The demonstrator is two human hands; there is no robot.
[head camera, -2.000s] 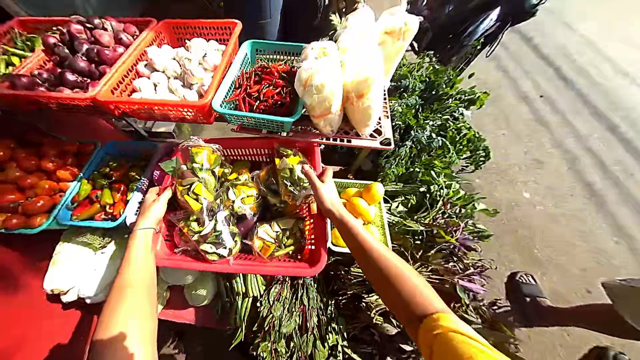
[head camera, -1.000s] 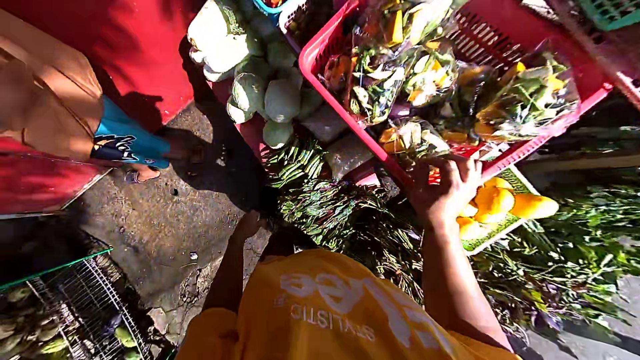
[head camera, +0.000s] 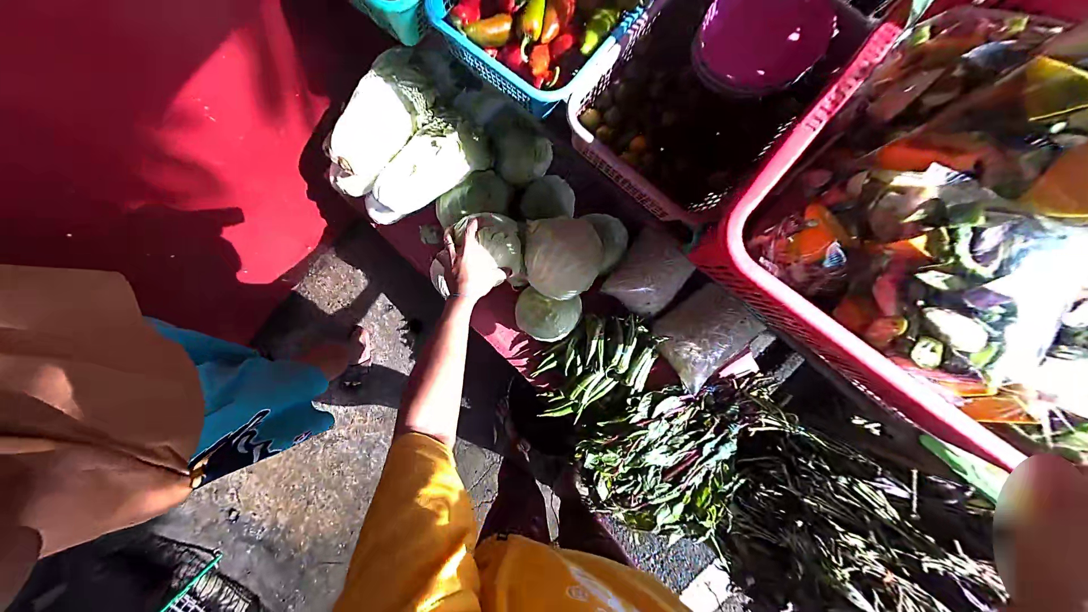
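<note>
My left hand (head camera: 473, 265) rests on a pale green cabbage (head camera: 497, 240) at the near edge of a pile of round cabbages, fingers spread over it; whether it grips one is unclear. Long pale napa cabbages (head camera: 429, 170) lie just behind. At the lower right edge, a blurred part of my right hand (head camera: 1041, 527) shows beside a red plastic basket (head camera: 824, 314) of plastic-wrapped cut vegetables (head camera: 943, 255). Its fingers cannot be made out. Bundles of long green pods (head camera: 595, 370) and leafy greens (head camera: 663, 459) lie between my hands.
A blue basket (head camera: 548, 98) of peppers and a pale basket (head camera: 625, 174) of small round produce, with a purple container (head camera: 765, 42) in it, stand behind. Clear bags (head camera: 705, 331) lie beside the cabbages. Another person (head camera: 93, 399) stands at left, near a red surface (head camera: 170, 127).
My left hand has moved from low beside my body onto the cabbages. My right hand, on the red basket's near rim a second ago, is now mostly out of frame. The view has shifted left.
</note>
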